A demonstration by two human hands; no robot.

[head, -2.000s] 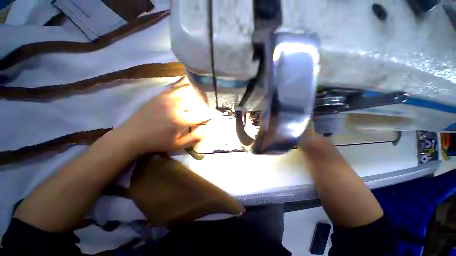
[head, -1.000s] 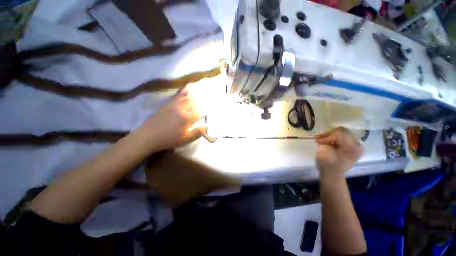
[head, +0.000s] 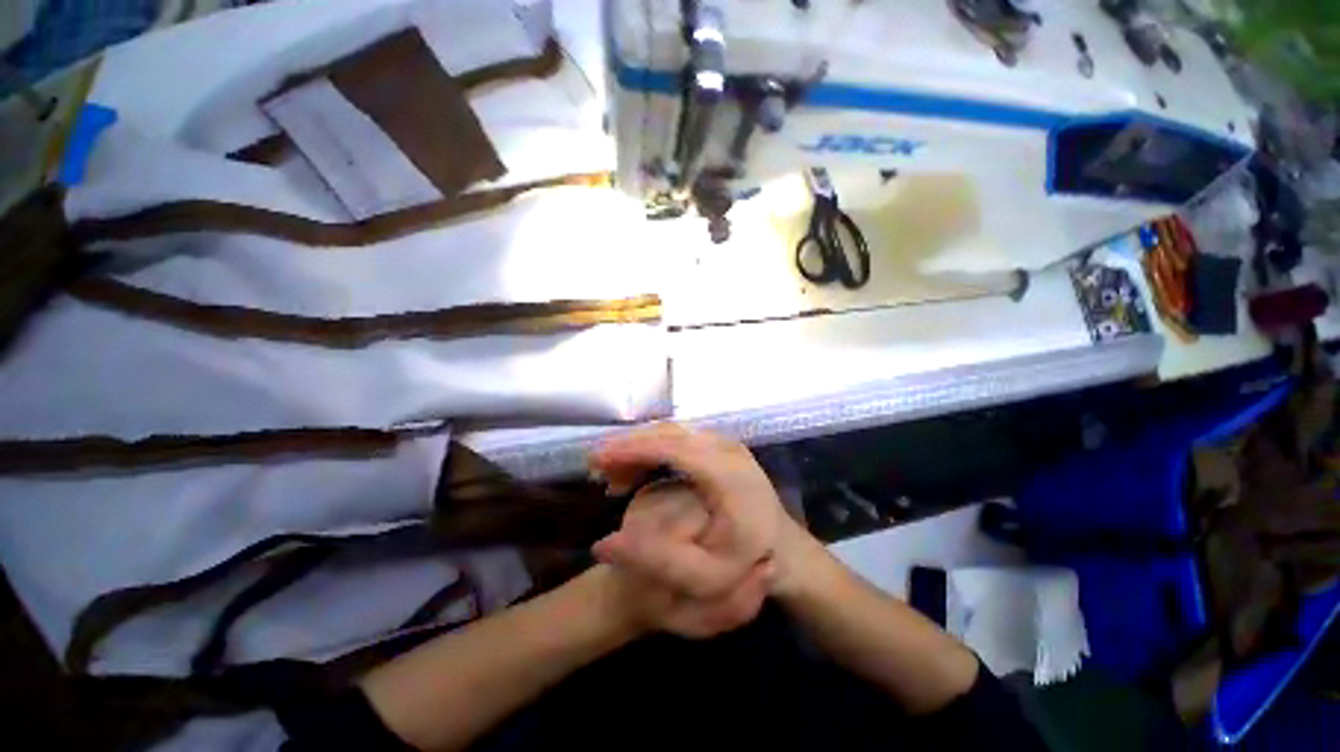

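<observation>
The garment's white wrong side [head: 485, 375] lies across the left of the table, crossed by long brown seam strips [head: 353, 325]. Its right edge lies beside the needle area. A brown panel with a pale grey section [head: 404, 125] lies on it at the upper left. My left hand [head: 679, 555] and my right hand [head: 720, 485] are clasped together in front of the table's front edge, palm against palm. No cloth shows in them; the space between the palms is hidden. The presser foot area [head: 669, 203] is lit. Black-handled scissors [head: 835, 244] lie on the machine bed.
The white JACK machine head [head: 911, 118] spans the top. The marked front edge [head: 941, 404] crosses the middle. Orange thread-like items [head: 1171, 272] and a patterned card [head: 1111, 300] lie at the right. A blue bin [head: 1117, 500] holds brown pieces at the lower right.
My left hand has left the cloth and my right hand has left the table's right side; both have come together near my body. The view has shifted, showing the machine higher and the scissors more fully.
</observation>
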